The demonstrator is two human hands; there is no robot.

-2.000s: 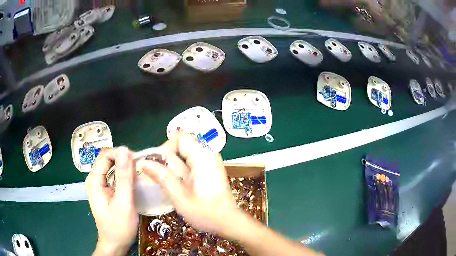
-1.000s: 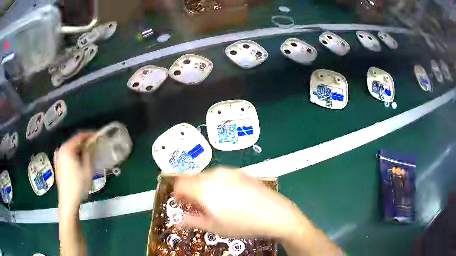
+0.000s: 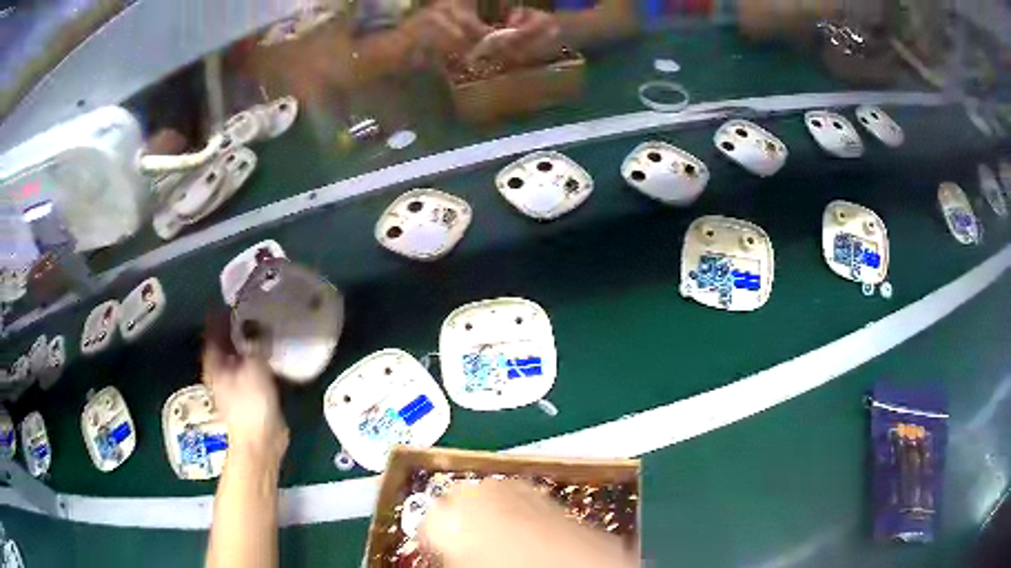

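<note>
My left hand (image 3: pixel 246 388) grips the lower left edge of a pale cover (image 3: pixel 290 322) and holds it tilted over the belt. The cover has dark round holes and is slightly blurred. Another cover (image 3: pixel 251 270) is partly hidden behind it. My right hand (image 3: pixel 504 527) is blurred and reaches into the brown parts box (image 3: pixel 521 462) at the bottom. Its fingertips are among the shiny copper-brown inserts, so I cannot tell if they hold one. White rings (image 3: pixel 415 513) show beside the fingers.
Base shells with blue boards (image 3: pixel 499 372) lie behind the box and along the belt. A row of covers (image 3: pixel 543 185) lies farther back. A dark blue pouch (image 3: pixel 907 466) is at the right. Across the belt, another person's hands (image 3: pixel 504 39) are over a second brown box (image 3: pixel 519 89).
The two hands were together on a cover, then parted. My right hand went to the box and is now deeper in it. One cover has gone from the far row; my left hand is farther forward.
</note>
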